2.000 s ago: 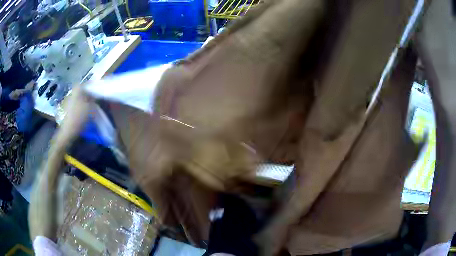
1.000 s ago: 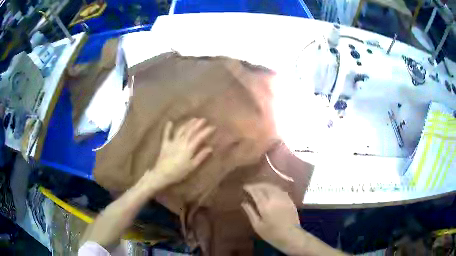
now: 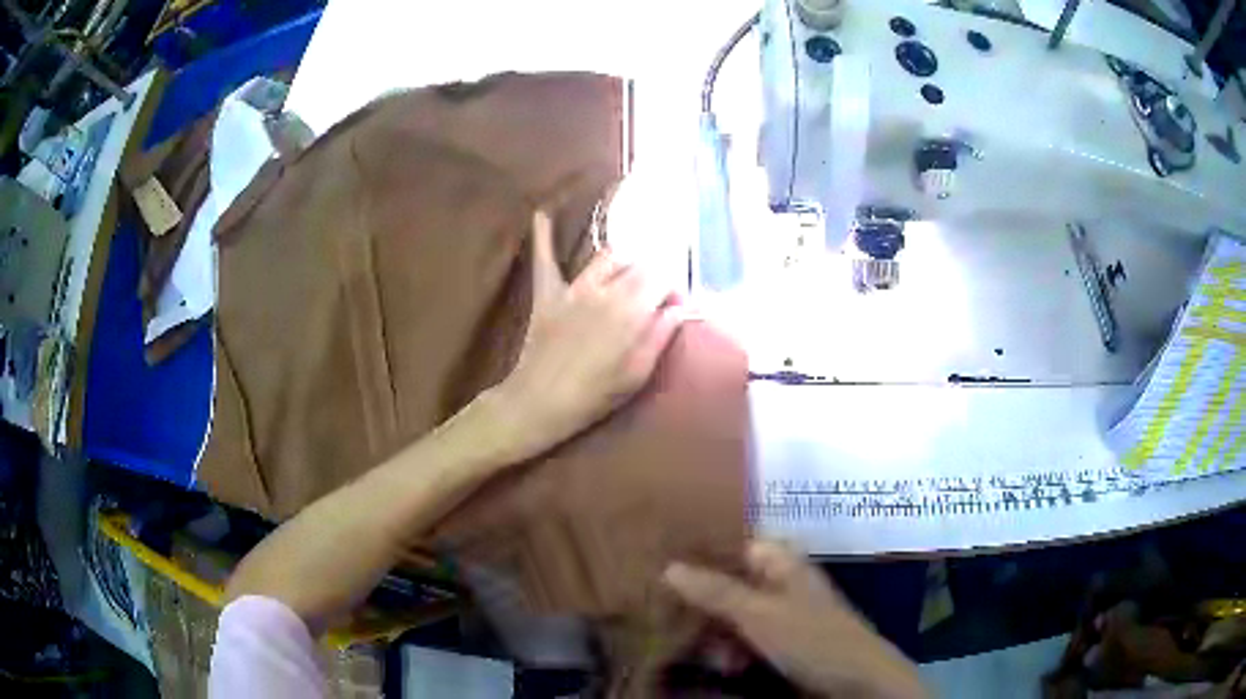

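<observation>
The brown garment body (image 3: 451,191) lies spread over the white table and hangs over its front edge. Seams and a pocket-like line run down its left part. My left hand (image 3: 588,335) rests on the cloth near its right edge, index finger pointing up and the other fingers bent at the edge; I cannot tell if they pinch it. My right hand (image 3: 779,615) is blurred at the table's front edge, with its fingers on the lower right part of the cloth. The white sewing machine (image 3: 1011,123) stands to the right, its needle area partly washed out by bright light.
A chart with yellow stripes (image 3: 1196,376) lies at the right. A thin metal tool (image 3: 1092,287) lies on the machine bed. Ruler marks (image 3: 943,494) run along the front edge. Brown and white pieces with a tan card (image 3: 157,202) lie in the blue tray (image 3: 130,396) at the left.
The view has moved closer to the machine. The garment now lies flatter, with its seams showing. My left hand has moved from the cloth's middle to its right edge; my right hand is lower.
</observation>
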